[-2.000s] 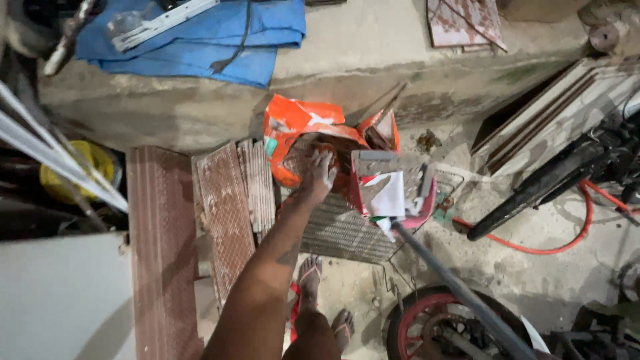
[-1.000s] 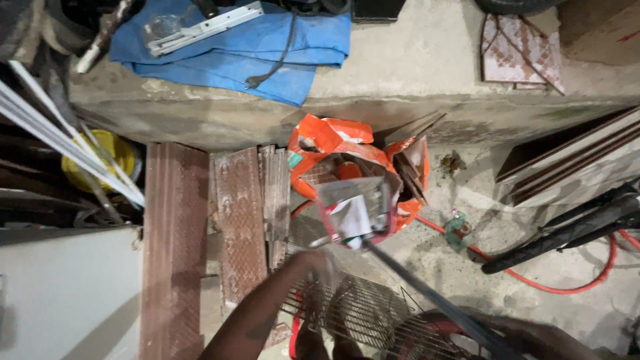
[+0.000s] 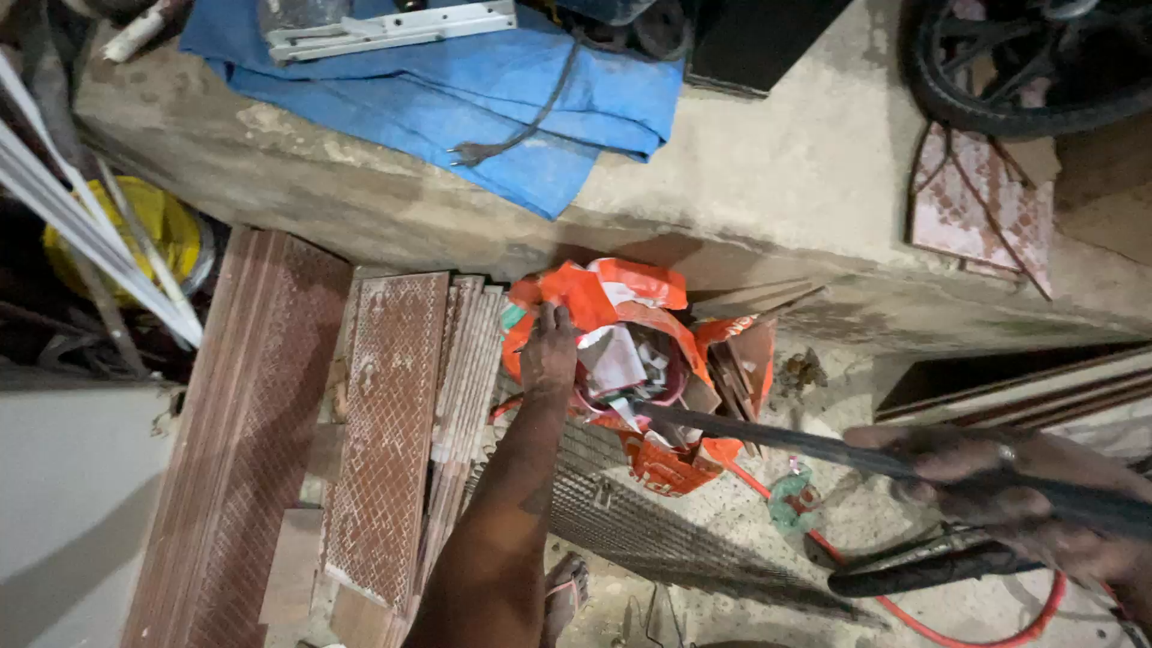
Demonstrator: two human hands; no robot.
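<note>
An orange plastic bag [image 3: 652,281] stands against the concrete ledge, its mouth spread around a pinkish dustpan or scoop [image 3: 677,389] with white scraps [image 3: 621,355] inside. My left hand [image 3: 549,351] is on the bag's left rim, next to the scoop; whether its fingers grip the plastic cannot be told. At the right, my right hand [image 3: 999,490] is closed around a long dark handle [image 3: 774,434] that runs to the scoop. Broken tile pieces [image 3: 742,360] stick out of the bag's right side.
Stacked tiles [image 3: 387,432] and long boards [image 3: 243,450] lie left of the bag. A wire grid [image 3: 621,504] is below it. A red hose [image 3: 900,616] curves past a tire [image 3: 927,571]. On the ledge lie a blue cloth [image 3: 432,99] and a power cord [image 3: 540,117].
The scoop has gone into the bag's mouth, where it was in front of the bag a second ago. My left hand has moved up to the bag's left rim. My right hand has come into view.
</note>
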